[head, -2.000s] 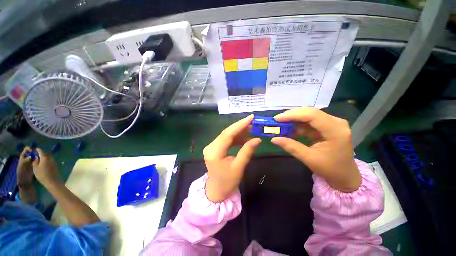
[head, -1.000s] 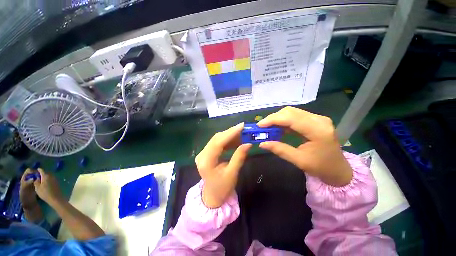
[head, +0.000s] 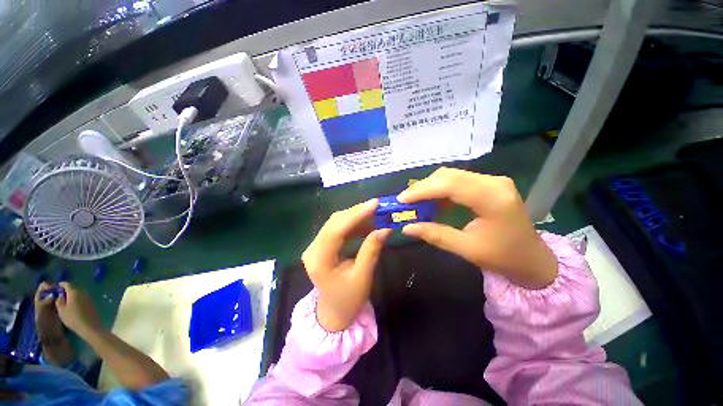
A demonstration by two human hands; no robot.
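Observation:
A small blue mini camera unit is held up above the black tray. Its small screen is lit yellowish and faces me. My left hand pinches its left end between thumb and fingers. My right hand pinches its right end the same way and hides part of it. The colour chart sheet hangs upright behind the unit. A tiny silver wire loop lies on the black tray.
A white fan, power strip and clear trays stand at back left. A blue bin sits on a pale mat beside a co-worker's hands. Right are a metal post, record sheet and second black tray.
The view has shifted, so the chart, fan and post sit further left. Both hands still hold the unit. Its screen looked yellow, then whitish with dark marks, and is yellowish now.

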